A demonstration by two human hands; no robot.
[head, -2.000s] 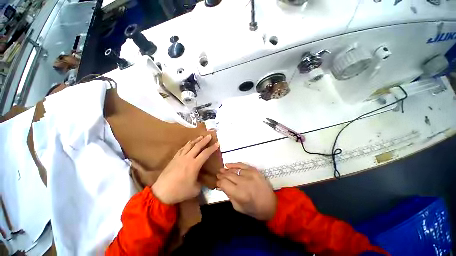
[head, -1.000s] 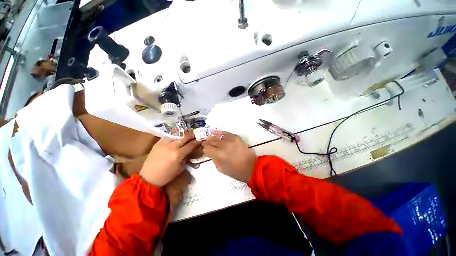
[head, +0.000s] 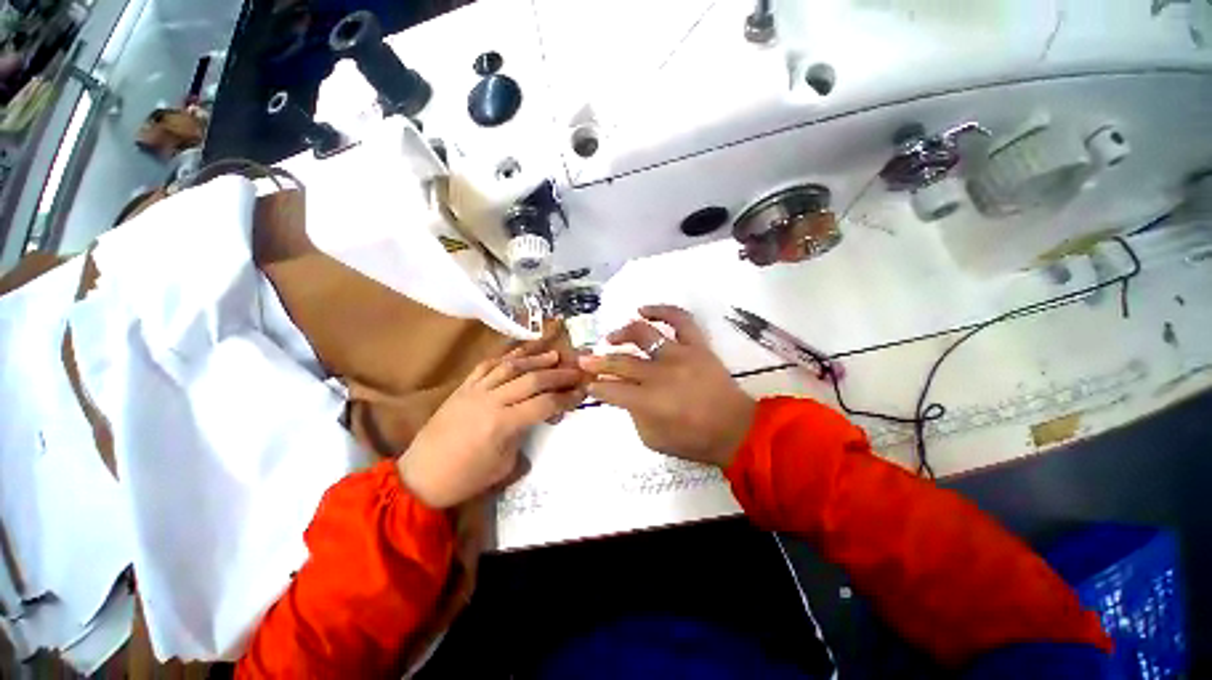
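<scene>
The brown bag panel (head: 379,332) lies left of and below the needle area, with its right end at the presser foot (head: 534,316). The white lining (head: 219,438) lies on the left beside the brown panel. My left hand (head: 485,423) lies on the panel, fingers pressing its edge just below the presser foot. My right hand (head: 675,388) pinches the panel's right edge between thumb and fingertips; a ring shows on one finger. The needle tip and the edge under my fingertips are partly hidden.
The white sewing machine (head: 665,146) spans the top. Pinkish thread snips (head: 787,345) on a dark cord lie on the bed, right of my right hand. A printed ruler (head: 1010,401) runs along the front edge. A blue crate (head: 1130,591) stands at lower right.
Since one second ago, the brown panel's end shows again between my fingertips, and my right hand's fingers are more spread. The machine sits further right in view.
</scene>
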